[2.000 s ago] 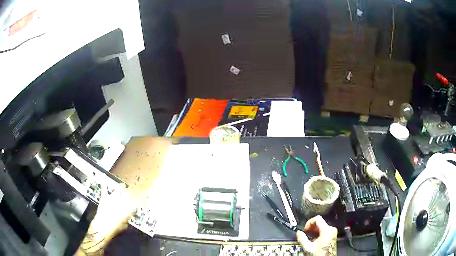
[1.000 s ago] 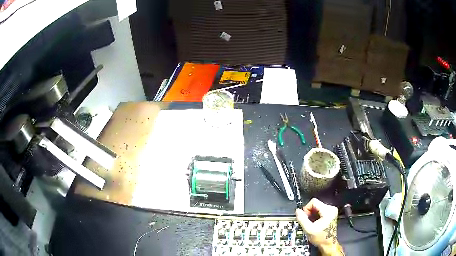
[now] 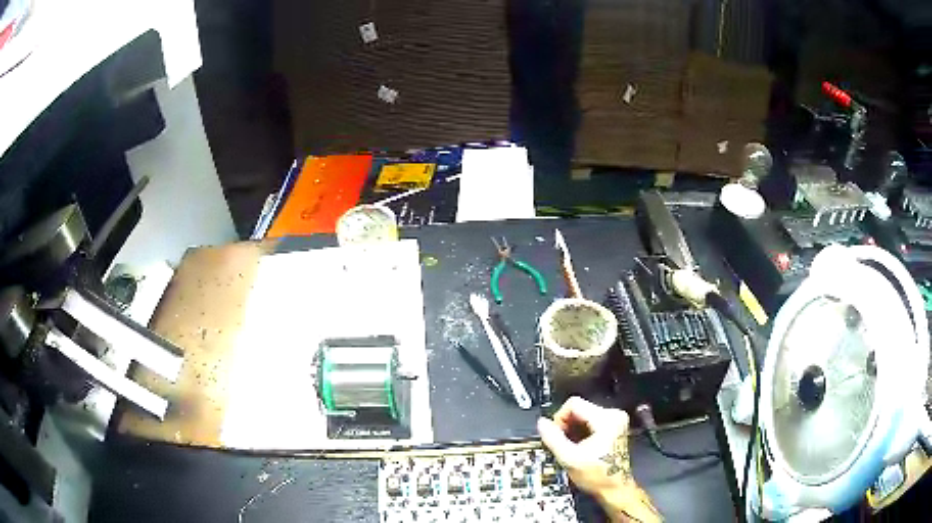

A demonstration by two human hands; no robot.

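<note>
A white PCB panel with rows of small identical boards lies at the bottom centre, cut off by the picture's edge. My right hand is at the panel's upper right corner, fingers curled around a slim dark tool that points up and away beside the thick beige pot. My left hand is not in view. A silvery solder wire spool with green rims stands on white paper, up and left of the panel.
Two pale empty rails jut from the white machine at left. Green-handled cutters, a long white-handled tool and dark slim tools lie left of the pot. The black soldering station and white fan stand at right.
My left hand, earlier at the machine rails with a panel, is out of view; that panel is gone from the rails. My right hand now holds the dark tool more upright. The view has shifted right.
</note>
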